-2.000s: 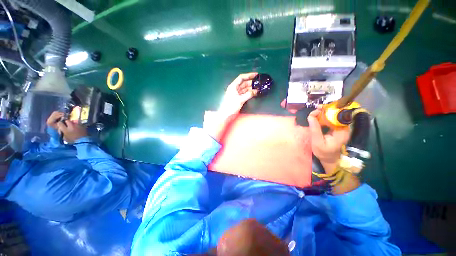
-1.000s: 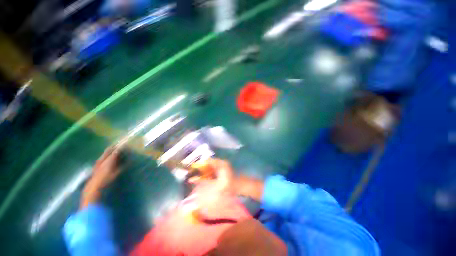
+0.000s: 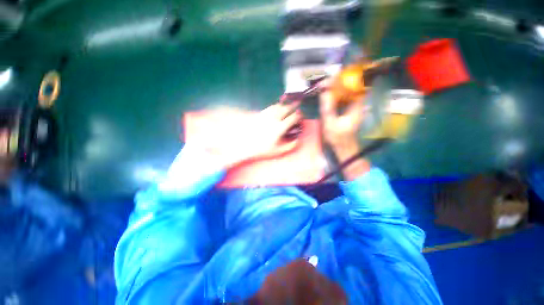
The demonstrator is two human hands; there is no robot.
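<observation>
My left hand (image 3: 275,132) is over the right part of the salmon-red work mat (image 3: 200,122), with its fingers around a small dark round part (image 3: 292,131), mostly hidden by them. My right hand (image 3: 343,126) holds the orange and black electric screwdriver (image 3: 352,80) just right of the left hand. A thin dark rod (image 3: 311,89) lies between the screwdriver and the left fingers; blur hides whether it touches the part. The white-grey screw feeder (image 3: 315,44) stands just beyond the mat, near the screwdriver.
A red parts bin (image 3: 438,65) stands right of the feeder. A yellow tape roll (image 3: 49,88) lies at the left, near another person's blue sleeve (image 3: 42,208). A dark round part (image 3: 173,25) lies at the back. A brown box (image 3: 480,205) is at the lower right.
The view swung away and back. My left hand, beyond the mat with a black part two seconds ago, is now over the mat. The screwdriver has moved from the feeder's front to beside it.
</observation>
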